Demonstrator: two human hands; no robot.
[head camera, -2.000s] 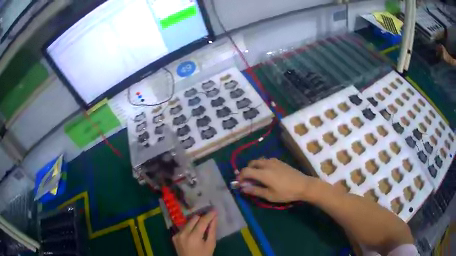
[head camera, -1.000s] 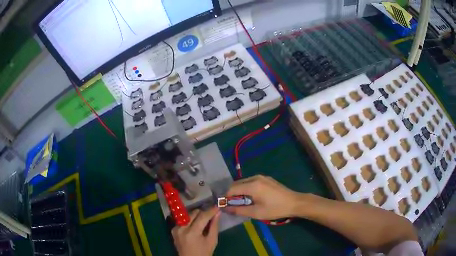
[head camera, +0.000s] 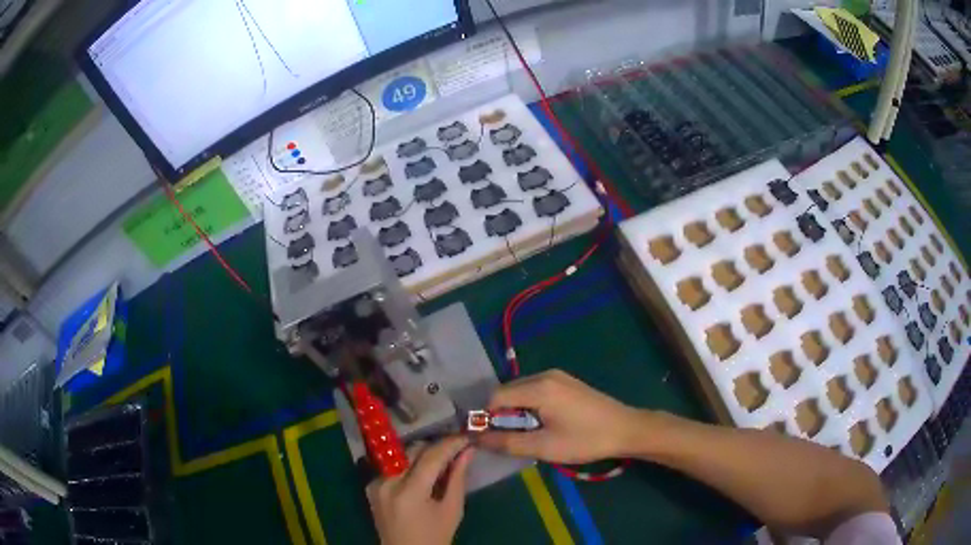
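The grey metal toggle-clamp fixture (head camera: 351, 319) stands in front of me, its red grip (head camera: 379, 428) pointing down toward me. My left hand (head camera: 423, 495) is at the near end of the grip, fingertips pinched together near the plate's front edge; a small dark thing shows at the fingers, too small to name. My right hand (head camera: 564, 420) holds the red cable's connector (head camera: 509, 422), its whitish end facing left, close to my left fingertips. The red cable (head camera: 511, 330) runs from the back down to my right hand and loops out below it.
A foam tray (head camera: 426, 282) with rows of dark parts lies behind the fixture, below a monitor (head camera: 266, 75). Two more foam trays (head camera: 745, 309), mostly with tan cutouts, lie right. Clear blister trays (head camera: 724, 117) lie at the back right. A dark tray (head camera: 107, 479) lies at left.
My right hand has brought the connector from beside the plate leftward to my left fingertips at the fixture's front. Over the last second both hands have hardly moved.
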